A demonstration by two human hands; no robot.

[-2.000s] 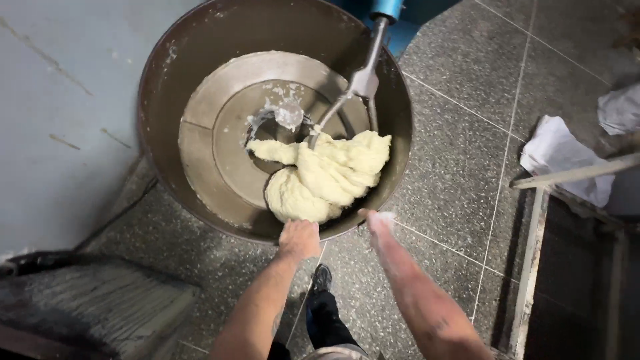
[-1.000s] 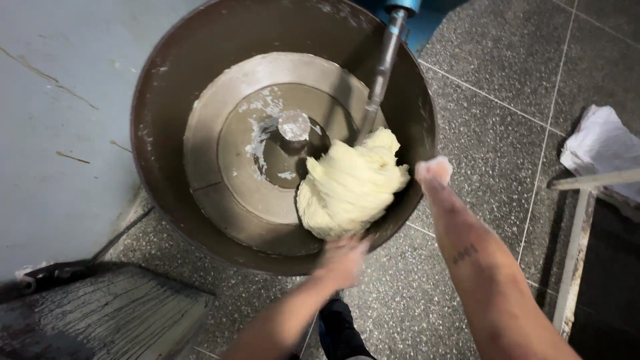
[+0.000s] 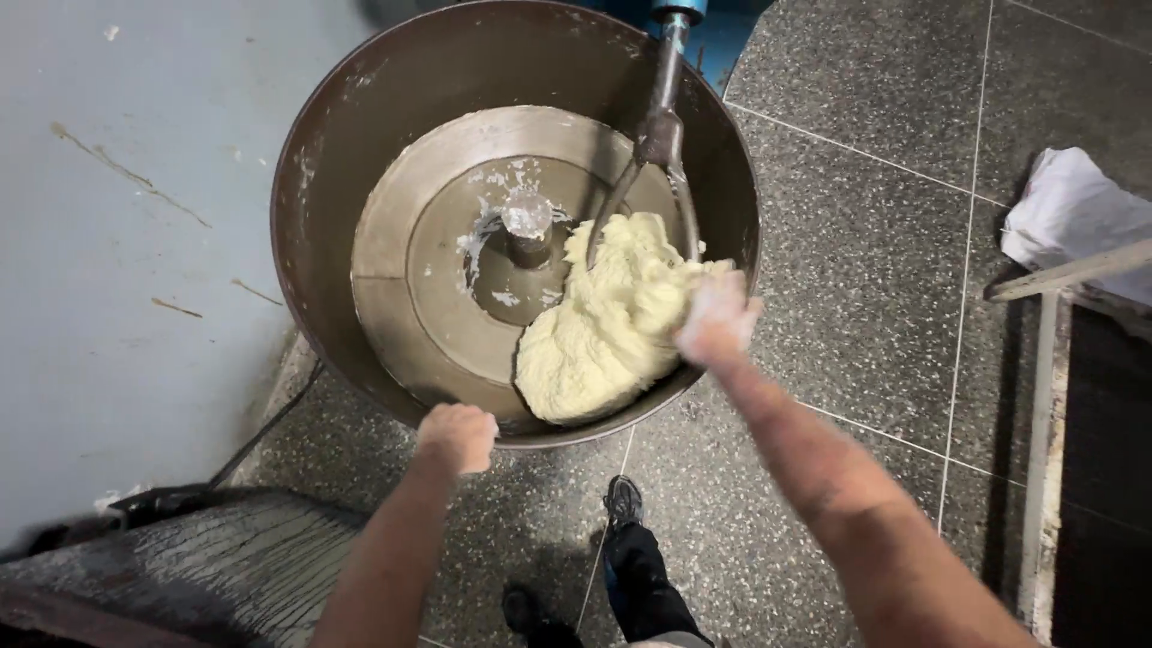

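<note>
A large round mixer bowl (image 3: 297, 243) of dark metal holds a mass of pale yellow dough (image 3: 594, 342) on its right side. The forked metal mixing arm (image 3: 664, 135) reaches down into the dough. At the bowl's center stands a short post (image 3: 527, 225) smeared with white residue. My left hand (image 3: 459, 436) is curled at the near rim, left of the dough, and seems to grip the rim. My right hand (image 3: 720, 315), whitened and blurred, is over the right rim at the dough's edge; its fingers are partly hidden, so its hold on the dough is unclear.
A grey-blue wall or panel (image 3: 135, 225) stands left of the bowl. A dark, streaked surface (image 3: 207, 558) lies at lower left. To the right are a worn frame (image 3: 1044, 450) and a white cloth (image 3: 1071, 211). My shoe (image 3: 624, 500) is on the speckled tile floor below the bowl.
My left hand has moved left along the near rim, away from the dough. My right hand has gone from the rim onto the dough's right edge. The dough has changed shape around the mixing arm.
</note>
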